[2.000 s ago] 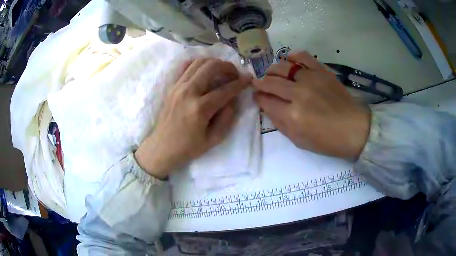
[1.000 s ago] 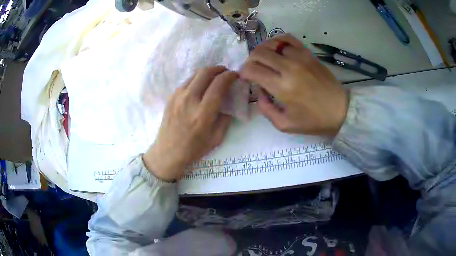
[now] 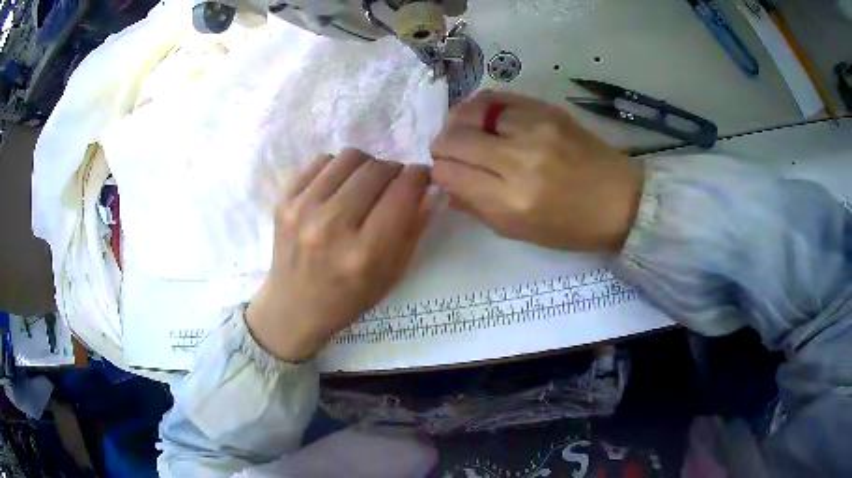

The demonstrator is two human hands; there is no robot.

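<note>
The white textured panel (image 3: pixel 327 98) spreads from the left up to the presser foot and needle (image 3: pixel 435 67). My left hand (image 3: pixel 341 238) is closed on its near edge, thumb and forefinger pinching the cloth. My right hand (image 3: pixel 537 173), with a red ring, pinches the same edge, its fingertips meeting the left ones just in front of the needle. The pinched bit of cloth is mostly hidden by the fingers. The sewing machine head (image 3: pixel 322 17) is above, at the top of the view.
Black thread snips (image 3: pixel 659 114) lie right of the needle. A blue-handled tool (image 3: pixel 726 37) and an orange-and-white strip (image 3: pixel 789 56) lie at the upper right. A cream fabric heap (image 3: pixel 70 215) hangs at the left. The printed scale (image 3: pixel 495 308) runs along the front edge.
The view has shifted. Both hands have drawn back from the needle towards the front, still pinching the cloth edge. The folded flap that hung over the table front is no longer seen there.
</note>
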